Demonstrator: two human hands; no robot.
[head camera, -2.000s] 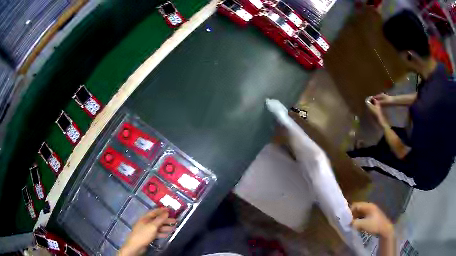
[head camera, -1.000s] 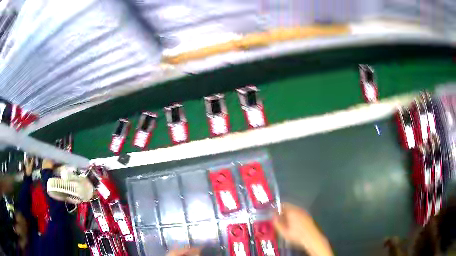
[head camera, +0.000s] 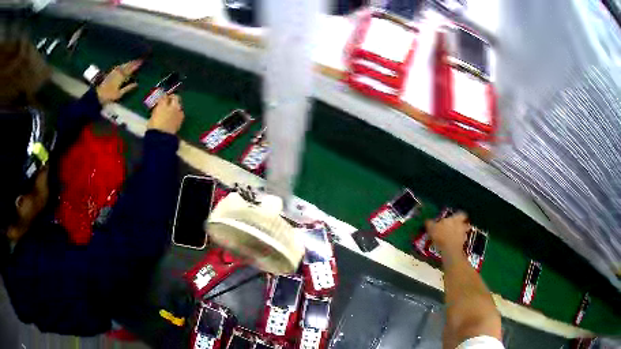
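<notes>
My left hand (head camera: 449, 233) reaches over the green conveyor belt (head camera: 333, 167) from the lower right. Its fingers close over a red keypad phone (head camera: 423, 245), partly hidden under them. Another red phone (head camera: 479, 247) lies just right of the hand, and one (head camera: 395, 212) lies face up to its left. The clear blister tray (head camera: 388, 315) is cut off by the bottom edge; no phone shows in its visible pockets. My right hand is not in view.
A cream fan (head camera: 255, 232) stands among piled red phones (head camera: 282, 303). A black block (head camera: 365, 240) sits on the belt edge. Another worker (head camera: 102, 225) reaches over the belt at left. A blurred pale post (head camera: 286, 95) crosses the view. Stacked trays (head camera: 579, 157) and red phones (head camera: 466, 95) are above.
The view has swung left, bringing the fan and the other worker nearer. My left hand has moved from the tray to a phone on the belt. My right hand has left the picture.
</notes>
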